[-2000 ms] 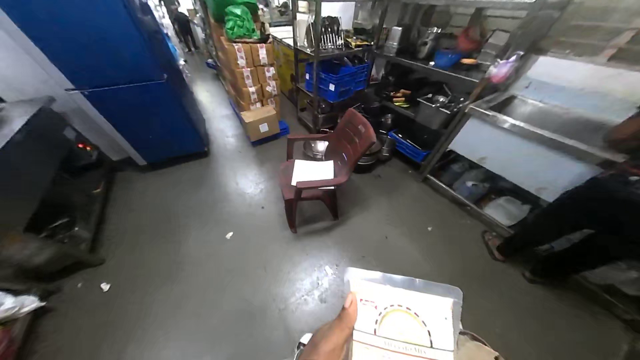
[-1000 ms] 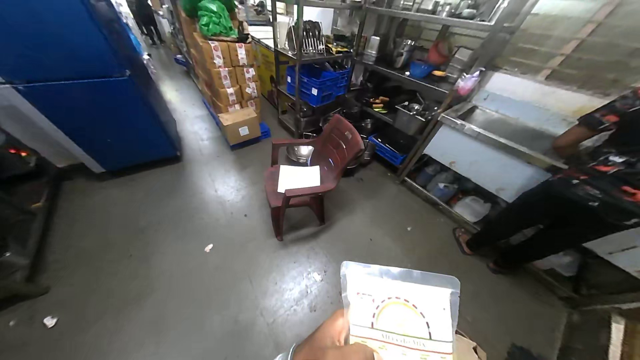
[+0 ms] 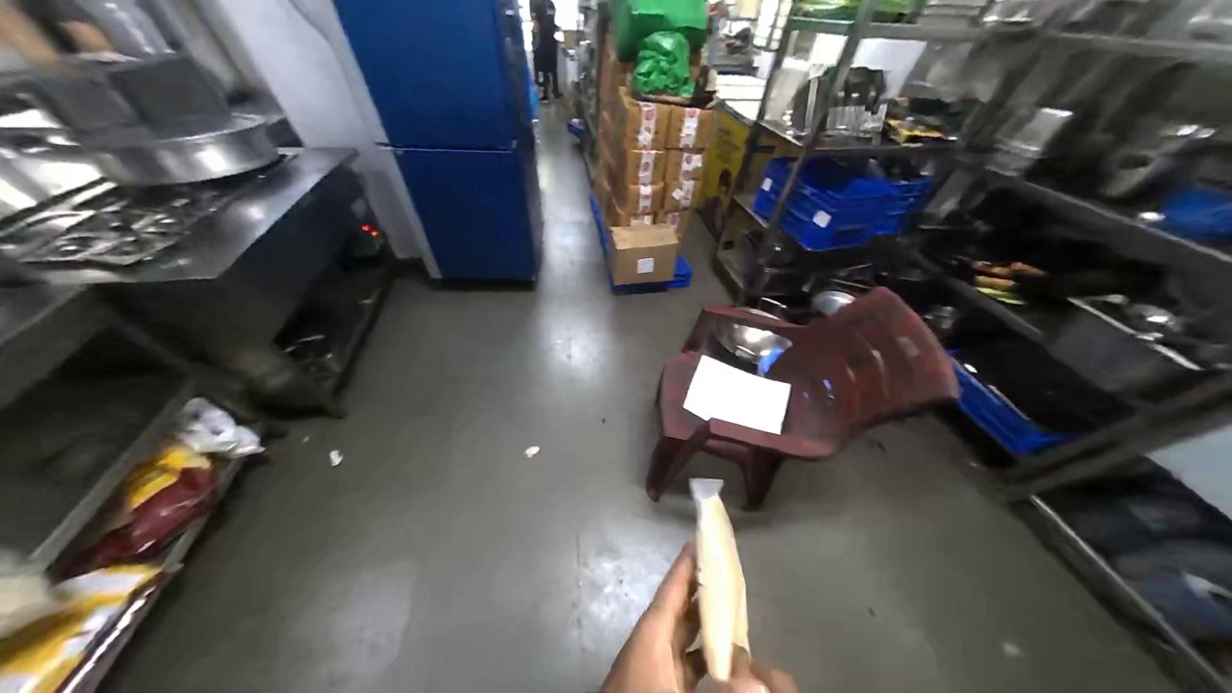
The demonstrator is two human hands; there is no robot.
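At the bottom centre, my left hand [image 3: 664, 626] grips a pale sealed pouch [image 3: 720, 587], which is seen nearly edge-on with its clear top end pointing up. More fingers show at the pouch's lower end; whether they belong to my right hand I cannot tell. Beyond the pouch stands a dark red plastic armchair [image 3: 866, 375]. A white sheet [image 3: 738, 395] lies on its seat, and a shiny metal bowl [image 3: 746, 342] shows just behind the sheet.
Steel counter with burners [image 3: 260, 231] at left, packets [image 3: 164, 500] on its lower shelf. Blue cabinet [image 3: 462, 212] and stacked cartons [image 3: 645, 173] flank an aisle, where a person [image 3: 546, 48] stands far off. Racks with blue crates [image 3: 828, 207] and cookware line the right. Scraps [image 3: 531, 451] dot the floor.
The pouch has turned from its printed face showing to nearly edge-on. The view has swung left, so the person at the sink is out of sight and the counter has come in.
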